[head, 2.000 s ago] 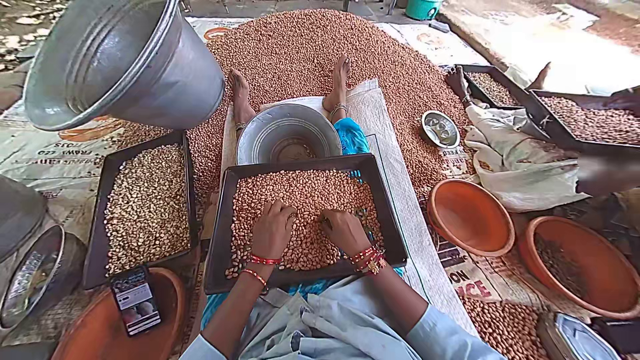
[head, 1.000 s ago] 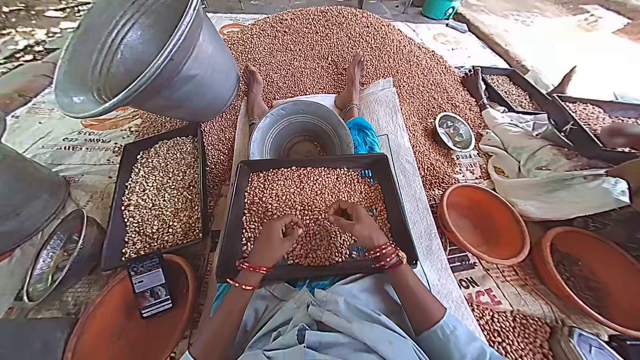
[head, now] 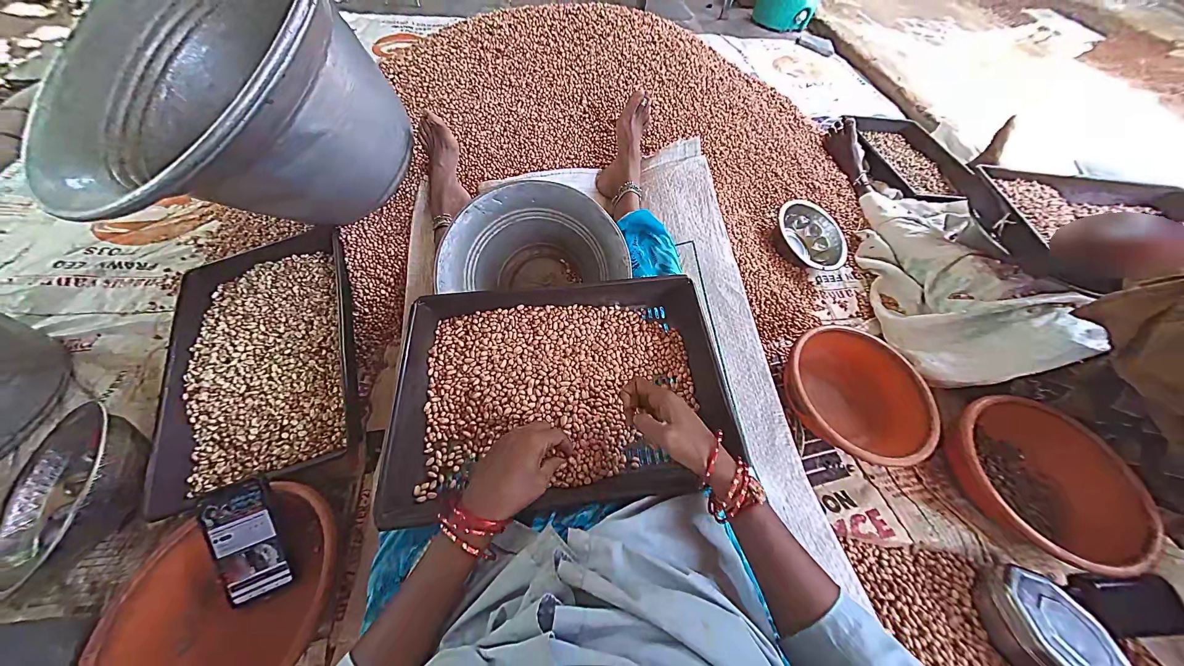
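Note:
On my lap rests a dark slotted tray spread with reddish-brown nuts or seeds. My left hand lies low in the middle of the tray with its fingers curled at the nuts; what is in its fingertips is hidden. Over the tray's right part, my right hand has bent fingers close to the nuts, and I cannot tell whether it holds any. Beyond the tray's far edge, a metal basin stands between the two feet.
A large metal bucket looms upper left above a tray of paler pieces. A phone lies on a clay bowl. More clay bowls and a steel bowl stand right. A heap of nuts spreads ahead; another person sits right.
My hands were closer together near the tray's middle a second ago; now they are lower left and farther right. More slots show along the tray's right side.

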